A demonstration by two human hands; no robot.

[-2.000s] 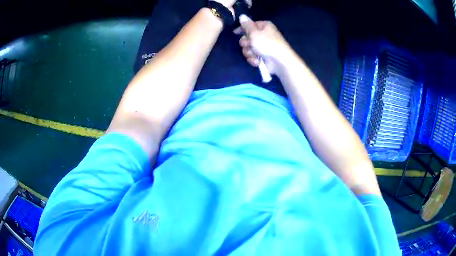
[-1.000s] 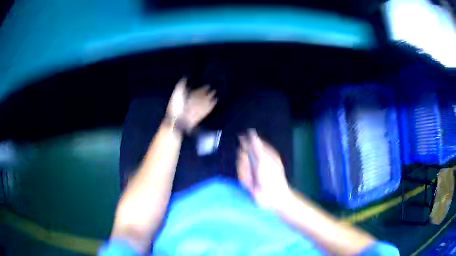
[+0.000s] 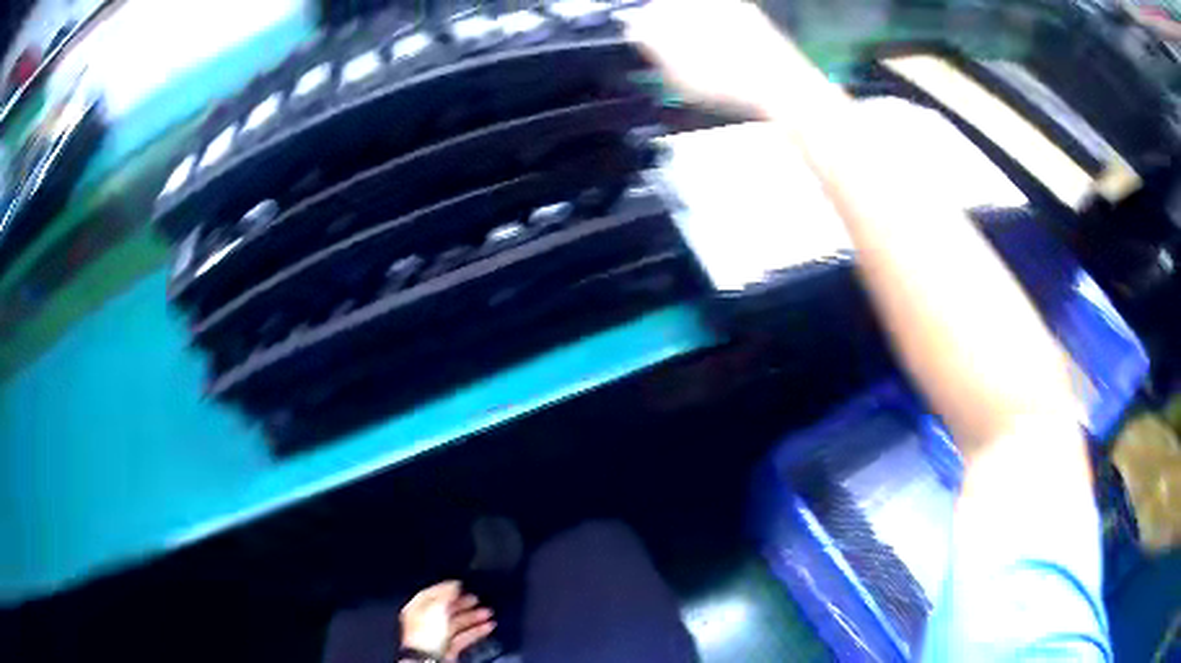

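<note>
Black slotted trays (image 3: 427, 149) stand stacked on the turquoise bench (image 3: 104, 440), with round silver-white ends along their edges. My right hand (image 3: 706, 55) reaches to the top right end of the stack, by the upper frame edge. It is blurred and partly cut off, so its fingers and any held part cannot be made out. My left hand (image 3: 447, 622) is low over my dark-clothed lap, small, palm partly up, fingers bent. Dark shapes lie beside it, and I cannot tell whether it holds one.
A shallow tray with a white inside (image 3: 764, 207) lies right of the stack, under my right forearm. A blue crate (image 3: 829, 557) with rows of silver rods is on the floor at lower right. A round wooden stool seat (image 3: 1150, 473) shows at the right edge.
The view has swung up from my lap to the bench. My right hand has gone from my lap up to the tray stack. My left hand stays over my lap, now lower in view.
</note>
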